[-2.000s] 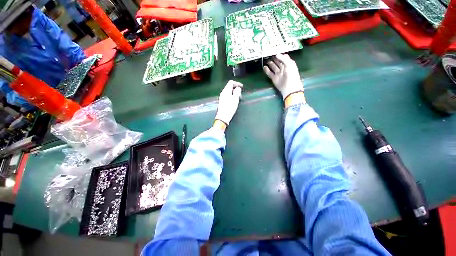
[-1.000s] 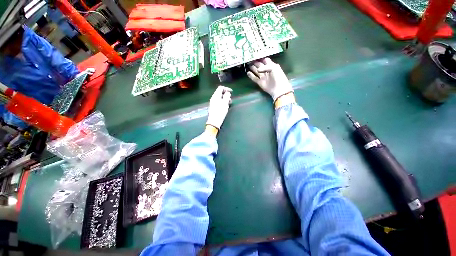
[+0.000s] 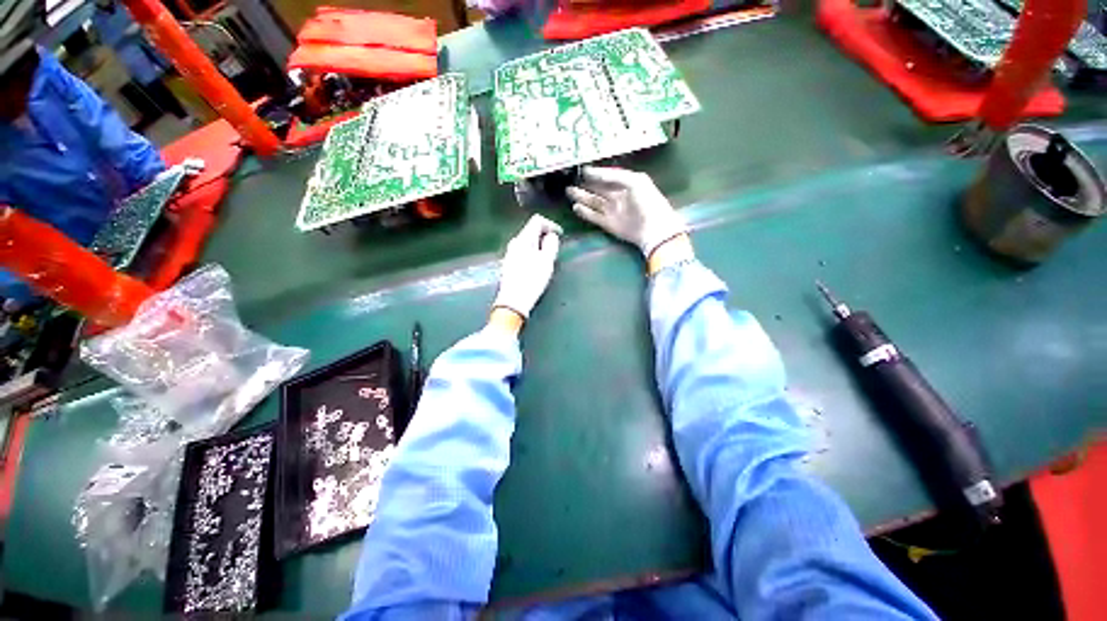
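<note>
Two green circuit boards lie solder side up on the green mat, the right board [image 3: 583, 103] and the left board [image 3: 395, 152]. My right hand [image 3: 625, 209], in a white glove, is at the near edge of the right board, its fingertips by dark parts under the board. Whether it grips anything is hidden. My left hand [image 3: 529, 263], also white-gloved, is just left and nearer, with fingers curled; I cannot tell whether it holds something small. The electric screwdriver [image 3: 917, 412] lies on the mat at the right.
Two black parts trays [image 3: 222, 516] with small pieces lie at left, a thin dark tool [image 3: 416, 360] beside them. Clear plastic bags [image 3: 194, 352] lie left of the trays. A metal can [image 3: 1032, 200] stands at right. Red pads [image 3: 364, 46] lie behind; a person in blue [image 3: 67, 152] is at far left.
The view has shifted, moving the boards slightly left in the picture. My right hand has moved left along the right board's near edge, closer to my left hand.
</note>
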